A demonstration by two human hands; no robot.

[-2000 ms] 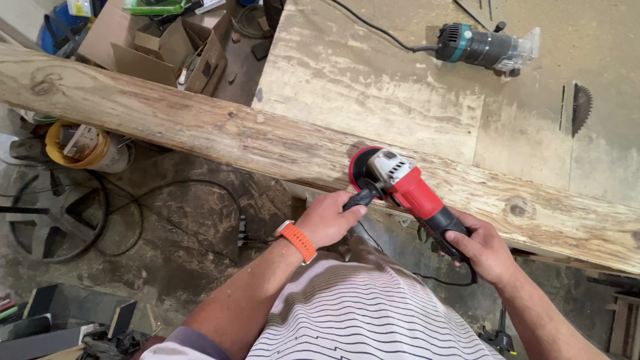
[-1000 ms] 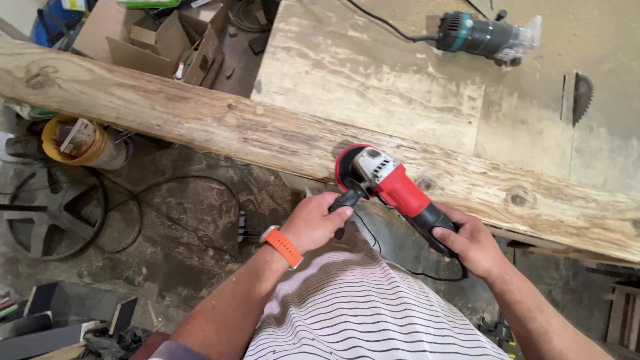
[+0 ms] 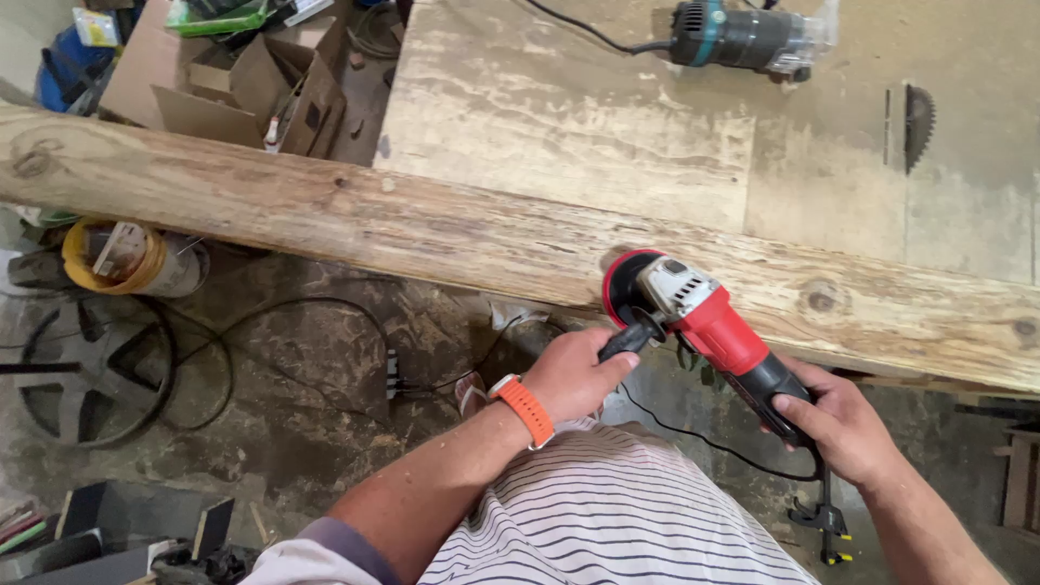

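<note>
A red and black angle grinder (image 3: 723, 329) with a silver gear head lies angled across the near edge of a long wooden beam (image 3: 455, 236). Its red-rimmed round disc (image 3: 624, 284) is over the beam's face; whether it touches or spins I cannot tell. My left hand (image 3: 573, 374), with an orange-banded watch on the wrist, grips the black side handle. My right hand (image 3: 837, 414) is closed around the black rear body, where the cord leaves. The beam has knots and patchy, streaked brown grain.
Behind the beam is a plywood table (image 3: 569, 114) bearing a corded trim router (image 3: 731, 39), with a saw blade (image 3: 919, 128) showing through a slot. Cardboard boxes (image 3: 211, 114) stand back left. A yellow bucket (image 3: 106, 260), a large spoked wheel (image 3: 89, 366), cords and a clamp (image 3: 825, 520) are below.
Between the first two frames the grinder and both hands shifted slightly left along the beam. Both hands have kept their hold on the grinder.
</note>
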